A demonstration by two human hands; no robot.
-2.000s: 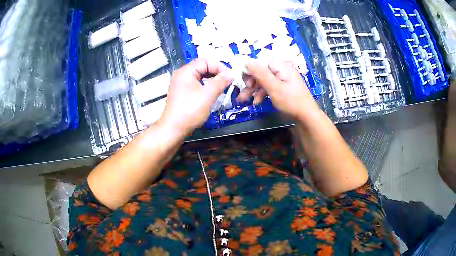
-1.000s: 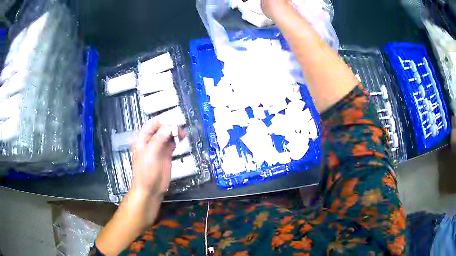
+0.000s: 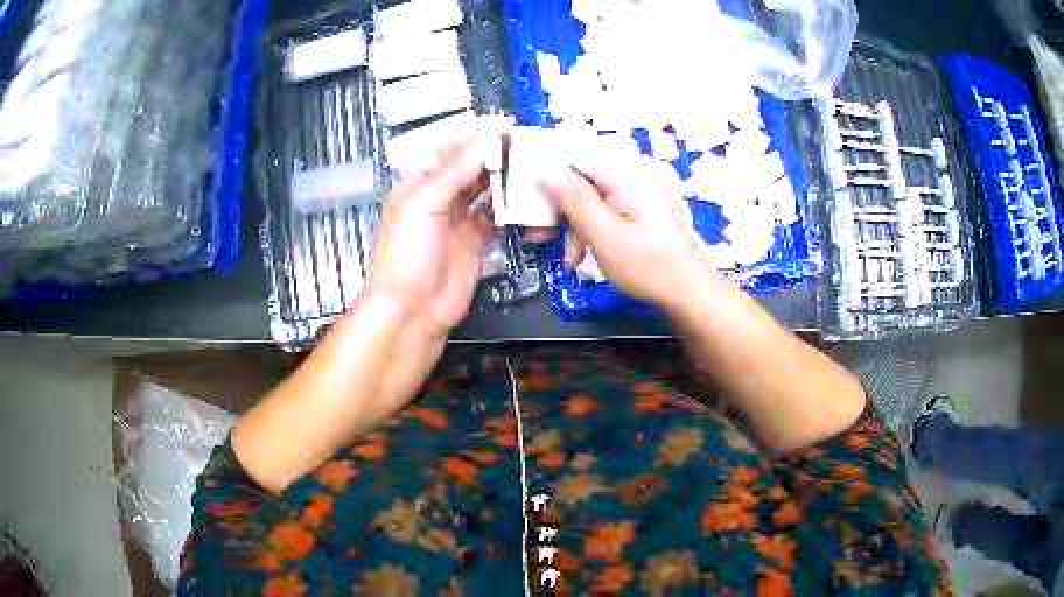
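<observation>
A white oblong housing (image 3: pixel 532 175) is held between both hands in front of my chest, over the gap between the clear tray and the blue tray. My left hand (image 3: pixel 438 222) grips its left end, where a small white part shows at the fingertips. My right hand (image 3: pixel 624 216) grips its right side with thumb and fingers. The clear blister tray (image 3: pixel 327 262) at left holds several white blocks (image 3: pixel 422 96) and one translucent piece (image 3: pixel 333 182). The blue parts tray (image 3: pixel 578 300) holds a loose heap of small white moulded parts (image 3: pixel 735 187).
A clear poly bag (image 3: pixel 805 47) lies behind the heap. At right are a clear tray with stem parts (image 3: pixel 893 222) and a blue tray with more (image 3: pixel 1021 187). Stacked clear trays (image 3: pixel 105 152) stand far left. A carton with plastic (image 3: pixel 169 455) is below left; another person's legs (image 3: pixel 992 466) are below right.
My right hand has come back from the poly bag and my left hand from over the clear tray. Both now meet on a white housing.
</observation>
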